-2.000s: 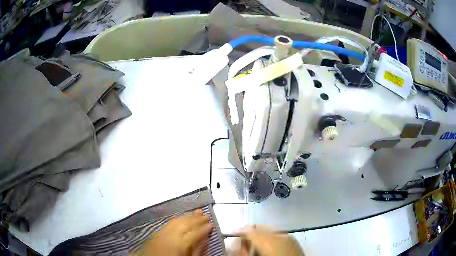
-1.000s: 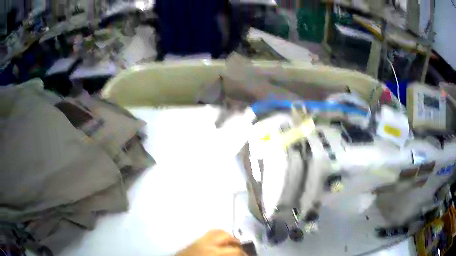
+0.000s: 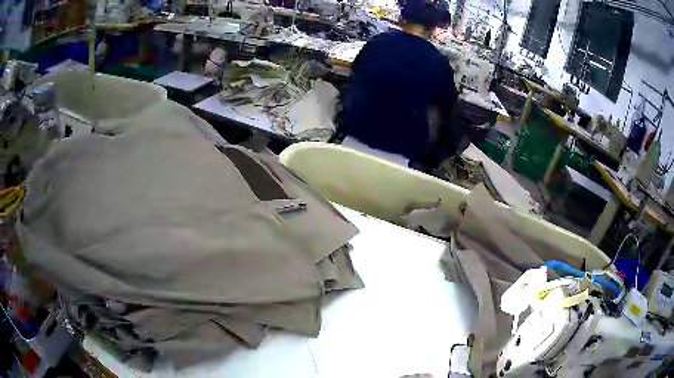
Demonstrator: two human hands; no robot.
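Neither of my hands can be made out. A tiny brownish sliver shows at the bottom edge, too little to tell what it is. A large loose stack of grey-brown cut pieces [image 3: 170,214] lies on the left of the white tabletop [image 3: 399,295], its edges fanned and overhanging one another. A dark brown patch [image 3: 255,173] lies on the stack near its upper right. The white sewing machine head [image 3: 547,332] is at the lower right, cut off by the bottom edge. The needle area is out of the picture.
A cream curved trough [image 3: 369,177] runs behind the table, with grey-brown cloth [image 3: 480,277] hanging from it beside the machine. A blue lamp neck [image 3: 565,267] crosses above the machine head. Beyond, a person in dark clothes [image 3: 399,88] is turned away, among other workstations.
The view has swung up and left. The stack now looks larger and more central, and the machine has shifted to the lower right. The hand at the bottom and the striped cloth have left view.
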